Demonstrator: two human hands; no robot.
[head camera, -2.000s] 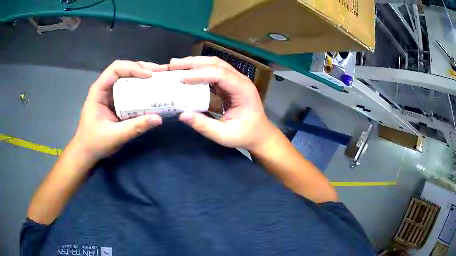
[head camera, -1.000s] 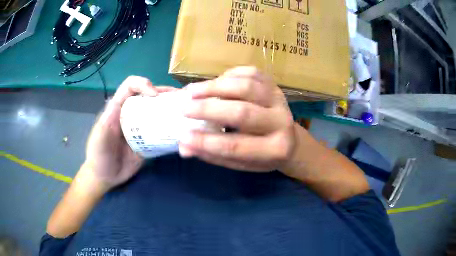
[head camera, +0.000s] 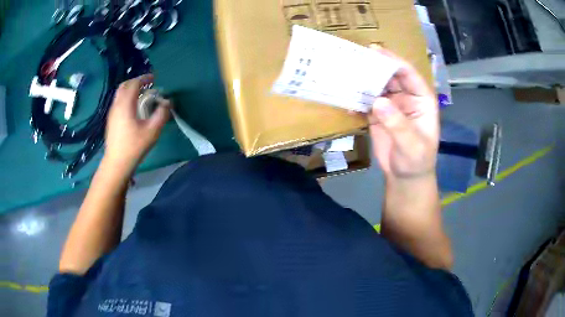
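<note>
My right hand (head camera: 406, 124) holds a white printed carton label (head camera: 334, 71) by its right end, between thumb and fingers. The label is in front of the printed face of a brown carton (head camera: 279, 127) on the green-topped bench. My left hand (head camera: 135, 121) is over the bench, left of the carton, with its fingers around the label roll (head camera: 148, 104), seen end-on and slightly blurred. A pale strip (head camera: 197, 141) trails from the roll towards the carton's near corner.
Black cable coils (head camera: 52, 133) and a white clip-like part (head camera: 54, 96) lie on the bench (head camera: 192, 80) at left. An open carton (head camera: 359, 167) stands below the bench edge. A blue platform scale (head camera: 457, 155) is on the floor at right, near a yellow line.
My hands have moved apart. My left hand has taken the roll left over the bench; my right hand now holds a separate label at the carton. The view has shifted towards the bench.
</note>
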